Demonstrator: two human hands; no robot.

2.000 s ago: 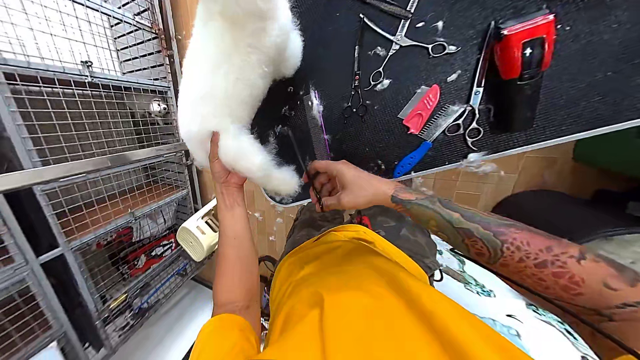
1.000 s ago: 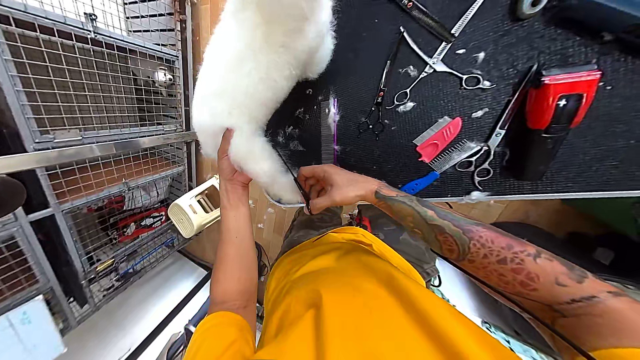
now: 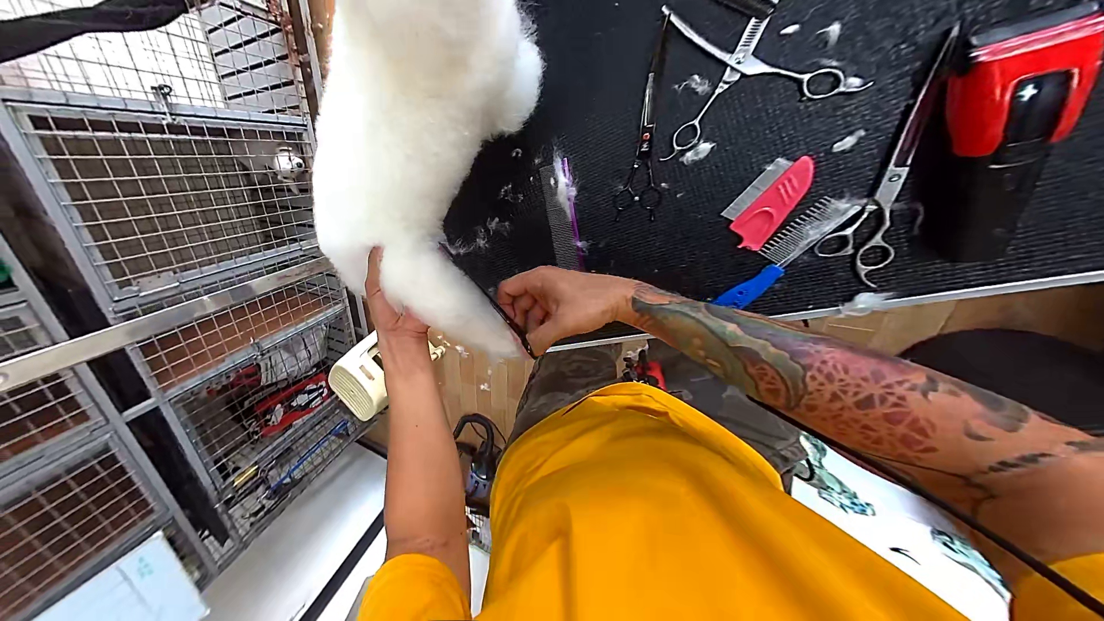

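Note:
A fluffy white animal, apparently a dog (image 3: 414, 112), stands at the edge of the black grooming table, one leg stretched toward me. My left hand (image 3: 390, 302) is pressed to the back of that leg, fingers partly hidden by fur; whether it grips is unclear. My right hand (image 3: 561, 304) is closed on a thin dark tool, probably scissors (image 3: 487, 297), whose length lies along the leg's other side. A comb with a purple spine (image 3: 565, 211) lies near the right hand. Beyond it are dark scissors (image 3: 644, 147) and silver thinning shears (image 3: 743, 65).
Right on the table are a pink comb (image 3: 776, 203), a blue-handled comb (image 3: 750, 287), long scissors (image 3: 893, 181) and a red and black clipper (image 3: 1005, 121). Wire cages (image 3: 172, 198) stand left, a cream appliance (image 3: 358, 379) below them. Fur tufts lie scattered.
The dark tool in my right hand stood away from the leg two seconds ago; now it lies along the leg. My left hand stays behind the leg.

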